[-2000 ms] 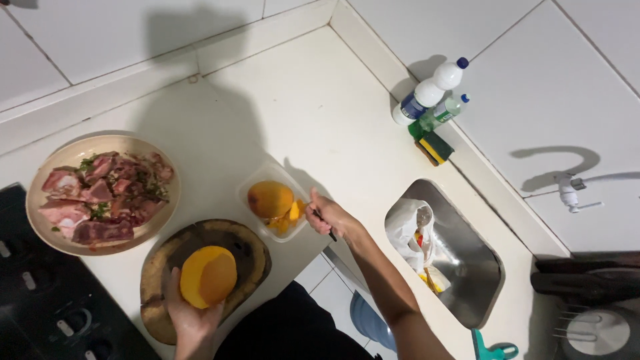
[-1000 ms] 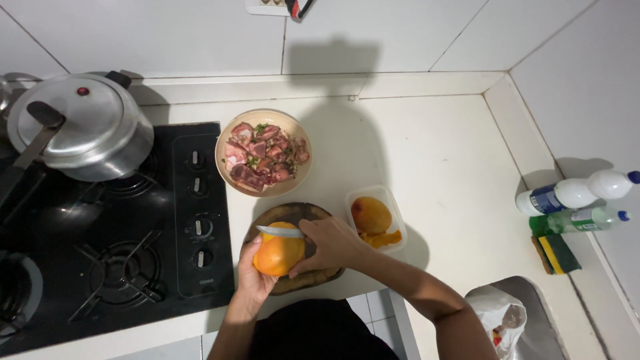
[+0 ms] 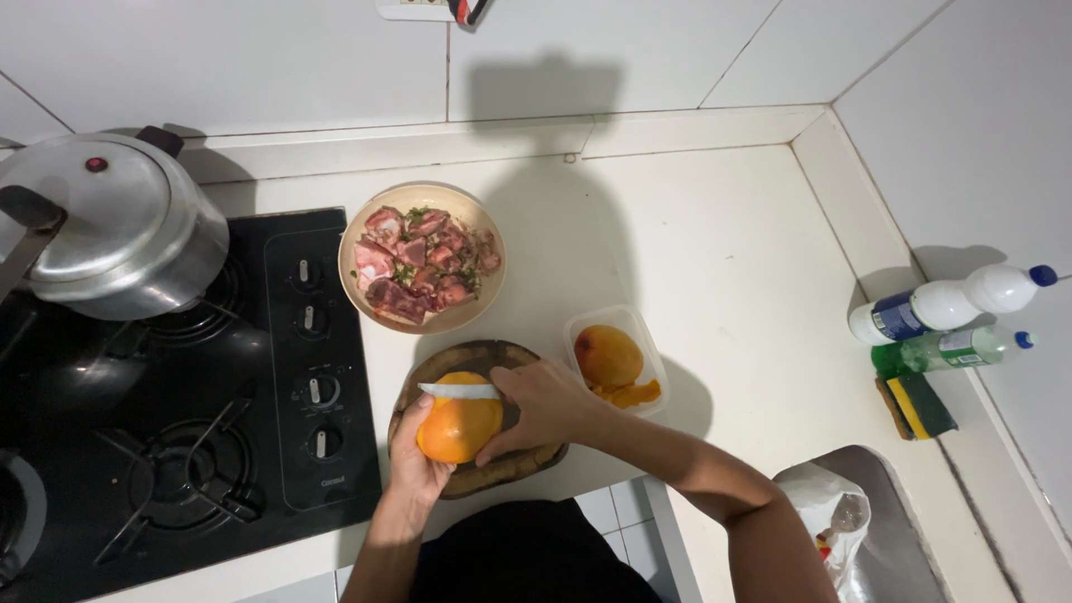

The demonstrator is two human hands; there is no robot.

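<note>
A partly peeled mango (image 3: 458, 429) is held by my left hand (image 3: 418, 452) over a round wooden board (image 3: 529, 462). My right hand (image 3: 540, 406) grips a knife whose blade (image 3: 459, 390) lies across the upper side of the fruit; the handle is hidden in my fingers. Right of the board stands a clear plastic container (image 3: 579, 321) with another mango (image 3: 609, 354) and orange peel pieces (image 3: 634, 394) in it. Behind the board is a round dish (image 3: 481, 316) of raw meat chunks (image 3: 421, 261) with green herbs.
At left, a metal pressure cooker (image 3: 117, 226) sits on a black gas cooktop (image 3: 276, 498). Bottles (image 3: 946, 306) and a sponge (image 3: 921, 405) stand by the right wall. A plastic bag (image 3: 832, 515) lies in the steel sink (image 3: 896, 536) at lower right.
My right hand, over the container two seconds ago, has come to the mango with the knife. The view has swung so that more of the cooktop shows.
</note>
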